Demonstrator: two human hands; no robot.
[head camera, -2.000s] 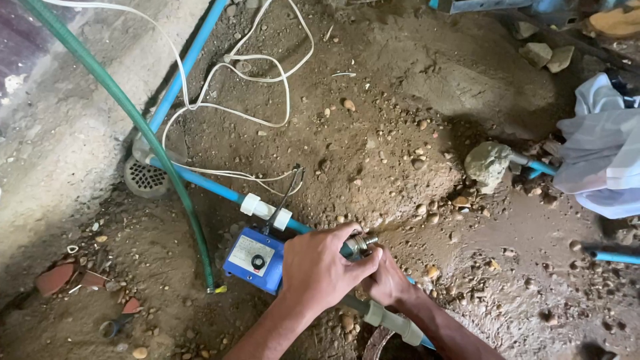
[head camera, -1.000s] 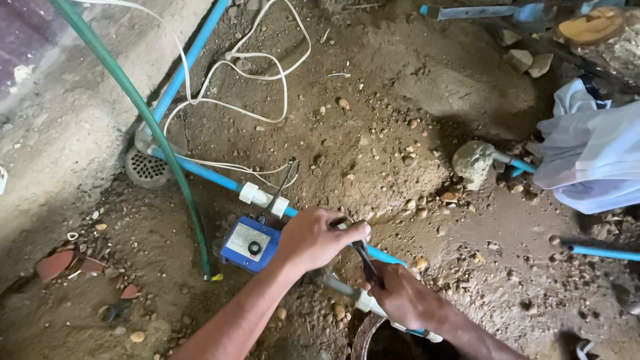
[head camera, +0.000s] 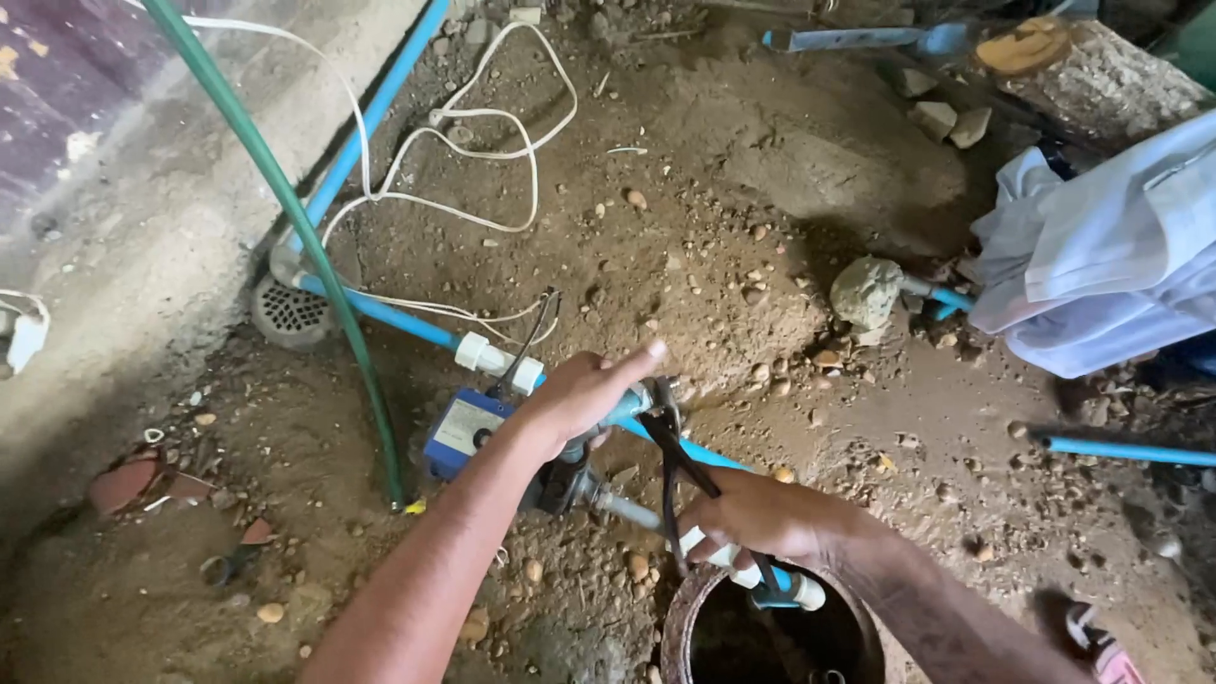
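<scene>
My right hand (head camera: 769, 513) grips the dark handles of pliers (head camera: 679, 446), whose jaws are at a metal fitting at the end of a blue pipe piece (head camera: 629, 407). Around that piece and the pump's dark body lies my left hand (head camera: 584, 394), its thumb raised; its fingers are partly hidden. A blue electric water pump (head camera: 465, 432) sits under my left wrist. Beyond it runs a blue PVC pipe (head camera: 408, 321) with a white union fitting (head camera: 499, 363). White fittings (head camera: 708, 549) join the lower pipe beneath my right hand, above a round well opening (head camera: 676, 617).
A green hose (head camera: 285, 190) crosses the left side near a round drain grate (head camera: 293, 309). White cable (head camera: 532, 142) loops over the dirt floor. At right are a stone (head camera: 866, 293), white cloth (head camera: 1111, 247) and a blue pipe (head camera: 1130, 449). A cut log (head camera: 1111, 81) lies beyond.
The pliers' handles have opened wide, and my right hand has moved down and right on them. My left hand has shifted off the pliers, its thumb now raised.
</scene>
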